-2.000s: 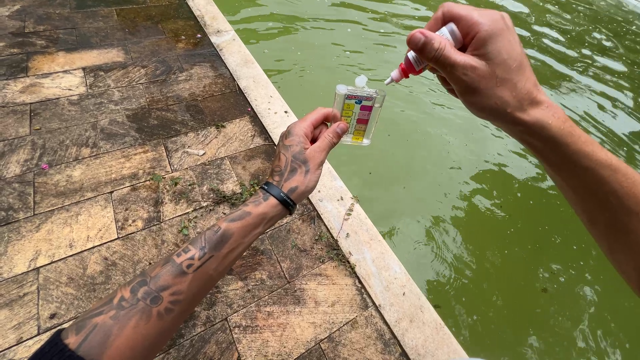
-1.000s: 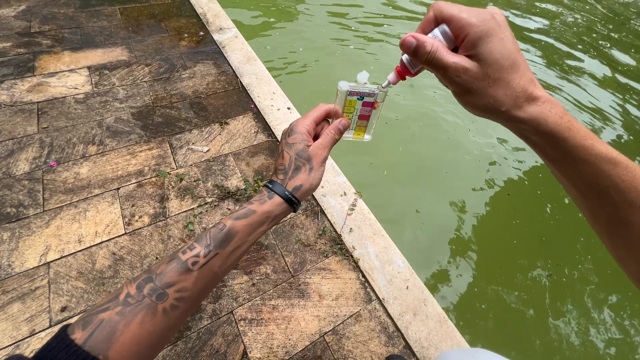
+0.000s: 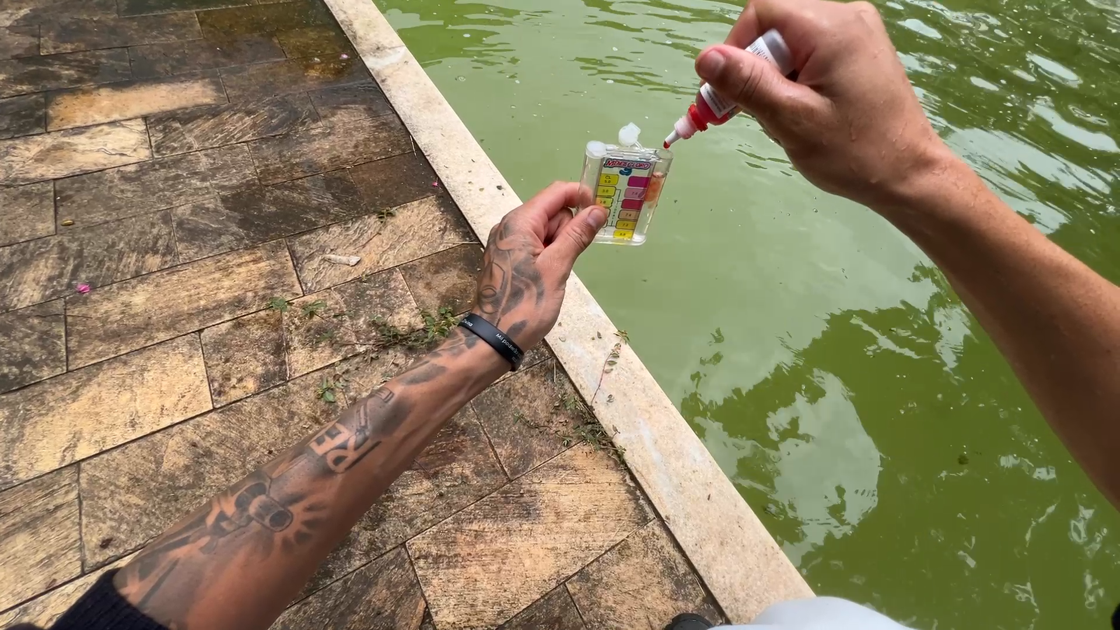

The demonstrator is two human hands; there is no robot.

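Note:
Between the thumb and fingers of my left hand [image 3: 534, 258] is a clear plastic pool water test block [image 3: 626, 194], upright, with yellow and pink-to-yellow color scales. A white translucent cap [image 3: 629, 134] stands up at its top. My right hand [image 3: 822, 96] grips a small dropper bottle [image 3: 717, 101] with a red collar, tilted down to the left. A red drop hangs at its white nozzle, just over the block's right-hand tube. Reddish liquid shows in the upper part of that tube. A black wristband [image 3: 492, 340] is on my left wrist.
Green pool water [image 3: 787, 367] lies below both hands and fills the right side. A pale stone coping [image 3: 665, 429] runs diagonally beside it. Brown stone paving [image 3: 175, 376] with small weeds [image 3: 420, 331] in the joints covers the left. Light-colored fabric [image 3: 814, 614] shows at the bottom edge.
Reddish color now shows in the block's right-hand tube, where none was plain before. The bottle's nozzle has come closer to the block than two seconds ago.

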